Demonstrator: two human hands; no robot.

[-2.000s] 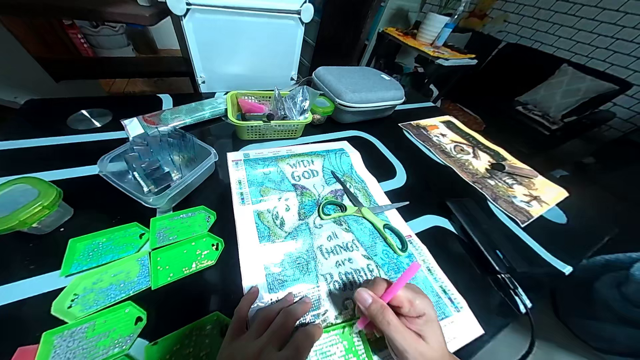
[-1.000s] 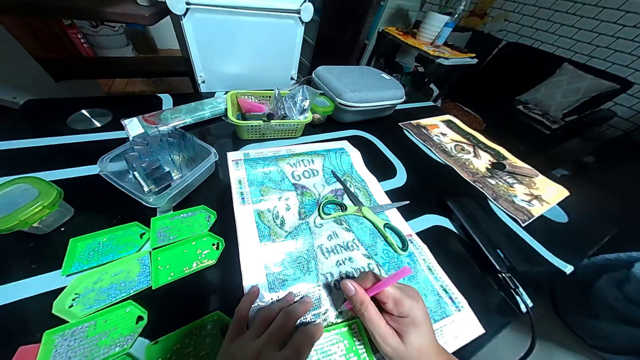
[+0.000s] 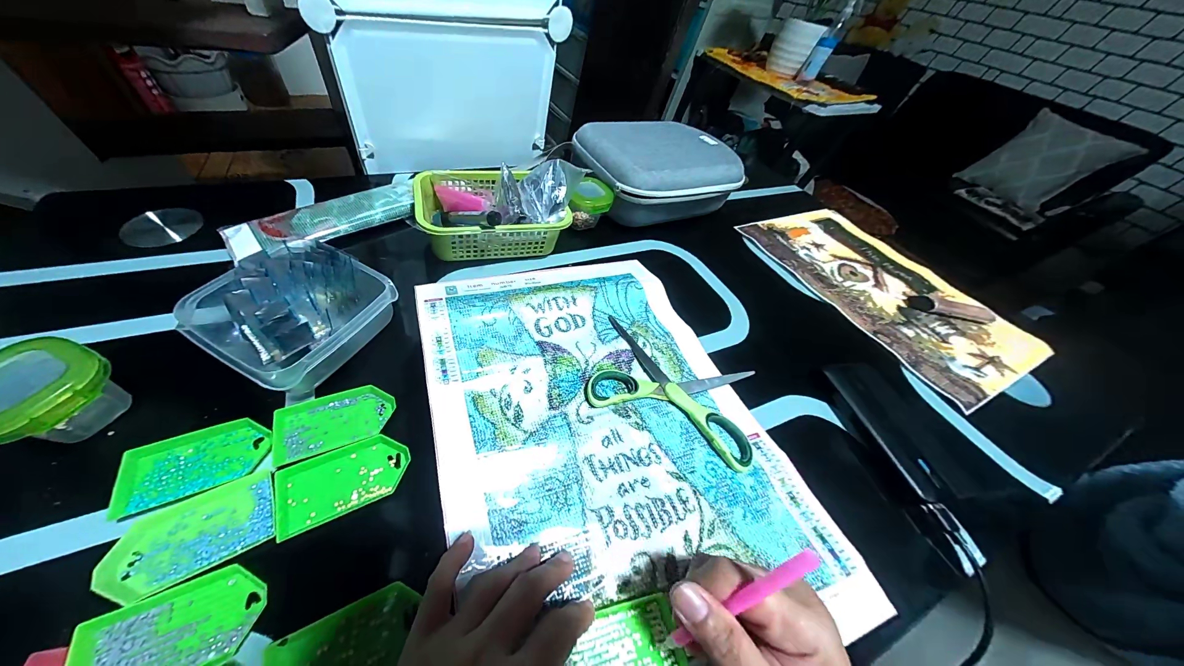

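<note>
My right hand (image 3: 749, 610) holds a pink diamond-painting pen (image 3: 763, 589), its lower end at a green bead tray (image 3: 634, 634) at the bottom edge of the view. My left hand (image 3: 504, 606) rests with spread fingers on the lower left of a diamond-painting canvas (image 3: 536, 462), which bears lettering and a butterfly; nothing shows in its grasp. Open scissors (image 3: 675, 393) with green handles lie across the canvas. More green trays with beads, one of them (image 3: 342, 486) holding pale beads, are at the left.
A clear plastic box (image 3: 291, 314) of small containers, a green basket (image 3: 495, 222) and a grey hard case (image 3: 657, 166) stand behind. A green-lidded box (image 3: 55, 388) is at far left. A second picture (image 3: 897, 296) and a black device (image 3: 897, 444) with a cable lie at the right.
From one second ago, the right hand has brought the pen down from the lower canvas to the green tray. My left hand stays on the canvas.
</note>
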